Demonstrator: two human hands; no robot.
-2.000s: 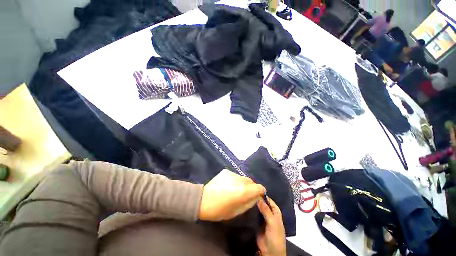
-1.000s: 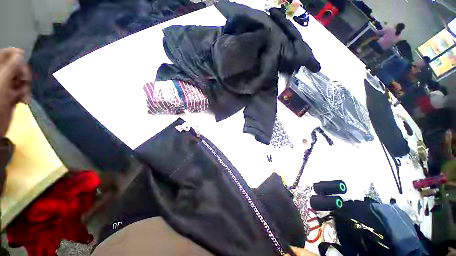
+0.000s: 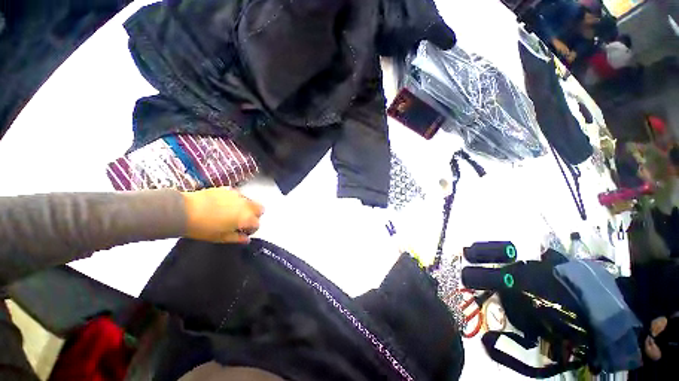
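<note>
The black garment [image 3: 298, 327] lies over my lap and the table edge. A thin, sparkling silvery trim line [image 3: 327, 301] runs diagonally along it. My left hand [image 3: 223, 216] reaches in from the left, just above the garment's upper end and below the maroon-and-white striped pack [image 3: 216, 160]. Its fingers are curled together. I cannot tell whether they hold a needle, thread or cloth. No needle or thread is visible. My right hand is out of the picture.
On the white table [image 3: 357, 238] are a crumpled black jacket [image 3: 298, 67], plastic-wrapped garments [image 3: 476, 104], a dark red-brown card [image 3: 415, 114], black spools [image 3: 488, 278], red-handled scissors [image 3: 470, 312] and a black bag [image 3: 536, 312]. Red cloth [image 3: 93, 353] is lower left.
My left hand has moved from the far left edge to the garment's upper end. My right hand, partly visible at the bottom a second ago, has left the picture. The view has shifted.
</note>
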